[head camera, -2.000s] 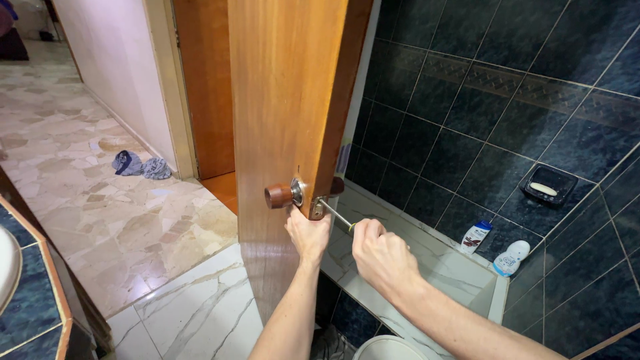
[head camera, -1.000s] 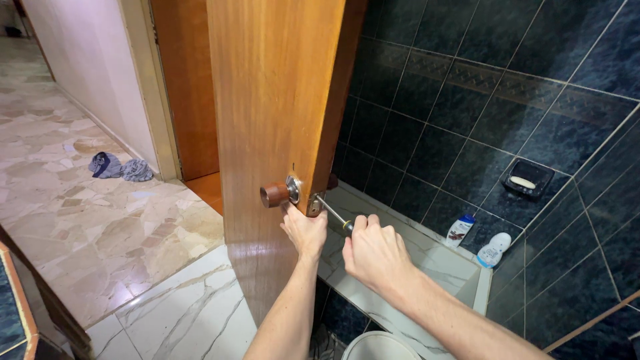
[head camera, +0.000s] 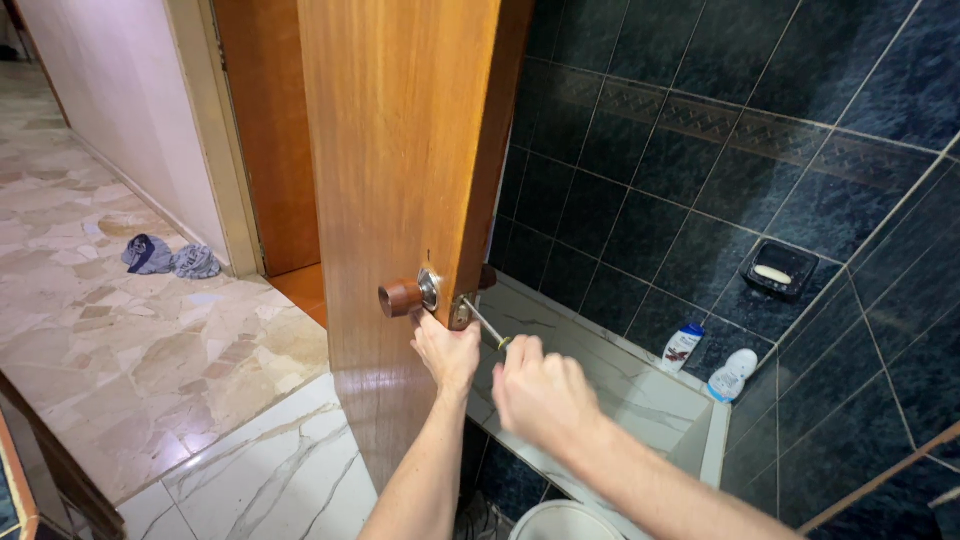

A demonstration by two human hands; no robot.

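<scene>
A wooden door [head camera: 397, 180] stands open, with a round wooden doorknob [head camera: 400, 298] and its metal rose [head camera: 428, 289] on the near face. The metal latch plate [head camera: 460, 310] sits in the door's edge. Just below it, my left hand [head camera: 450, 349] grips the door around its edge, the fingertips under the knob. My right hand [head camera: 544, 386] is closed around a screwdriver [head camera: 486, 322], its handle mostly hidden in the fist. The shaft slants up to the left, and its tip meets the upper part of the latch plate. Part of the far knob [head camera: 487, 277] shows behind the edge.
Behind the door lies a marble-patterned tub or shower basin [head camera: 637, 375], with two bottles [head camera: 683, 349] [head camera: 732, 376] on its ledge. A soap dish [head camera: 780, 268] is on the dark tiled wall. A white bucket [head camera: 566, 523] stands below my right forearm. Crumpled cloths [head camera: 171, 256] lie on the hallway floor.
The screwdriver stays at the latch plate, and my left hand keeps its place on the door's edge. My right hand looks slightly turned around the handle. The view has shifted slightly.
</scene>
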